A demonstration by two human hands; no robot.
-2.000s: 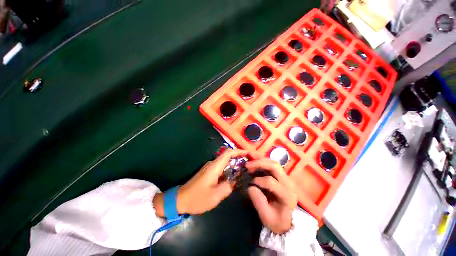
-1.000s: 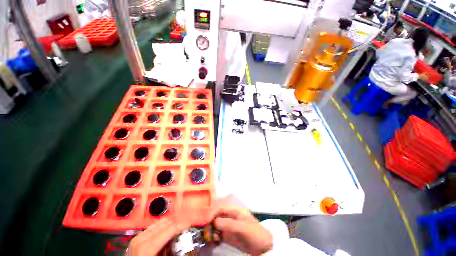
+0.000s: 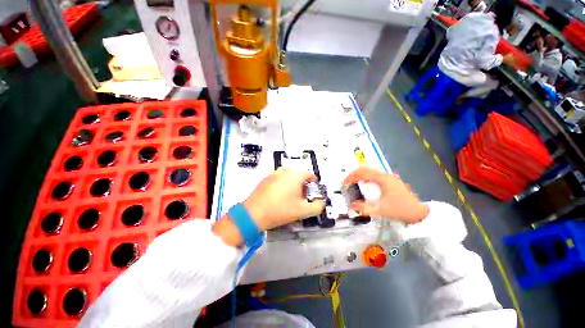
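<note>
The holding fixture (image 3: 297, 155), a black frame with pale centres, lies near the front edge of the white press table. My left hand (image 3: 282, 195), with a blue wrist strap (image 3: 244, 224), is over its left part, a small silvery piece (image 3: 314, 191) between thumb and fingers. My right hand (image 3: 390, 197) is over its right part, blurred, with its fingers closed around a dark round module (image 3: 352, 192). The fingers hide much of the fixture; whether the pieces touch it cannot be told.
The red tray (image 3: 117, 208) of round modules is left of the press table (image 3: 256, 192). The orange press head (image 3: 248, 67) is behind the fixture. A small black part (image 3: 249, 155) lies left of it. An orange-red button (image 3: 374, 256) is at the front edge. Red trays (image 3: 503, 154) and a seated person (image 3: 471, 48) are right.
Both hands have moved from the tray's near edge to the fixture, and are now apart. The fixture now lies nearer the table's front edge. The view has swung right.
</note>
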